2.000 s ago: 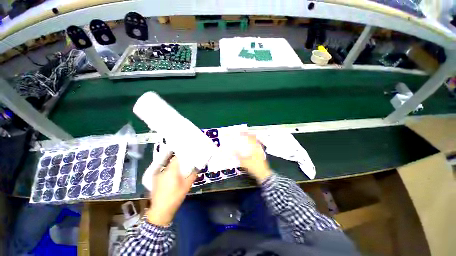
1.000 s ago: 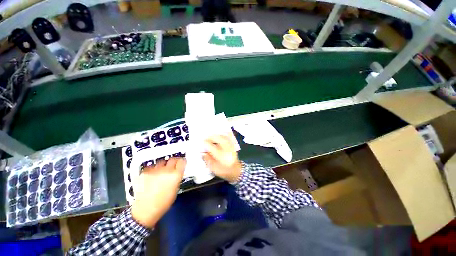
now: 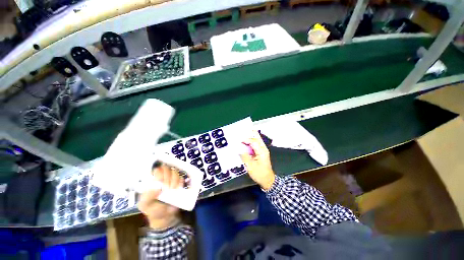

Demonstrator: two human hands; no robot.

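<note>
My left hand (image 3: 162, 195) holds a white camera housing (image 3: 133, 144) by its white open-framed bracket (image 3: 185, 195); the housing is tilted over the left part of the bench and slightly blurred. My right hand (image 3: 258, 161) is at the right end of the sticker sheet (image 3: 236, 133), its fingers around a small pink object (image 3: 249, 148). The sheet has rows of black stickers and a blank right part. A white cloth (image 3: 292, 136) lies just right of my right hand. A bagged sticker sheet (image 3: 76, 203) lies at the left, partly hidden by the housing.
The green belt (image 3: 229, 91) runs behind the bench. Beyond it are a tray of circuit boards (image 3: 152, 72) and a white tray (image 3: 280, 38). Black faceplates (image 3: 114, 44) hang under the shelf at upper left. A brown carton (image 3: 437, 119) stands at the right.
The housing has moved left and up off the sheet, now in my left hand by its bracket. My right hand has let go of the housing and moved right, with the pink object now showing.
</note>
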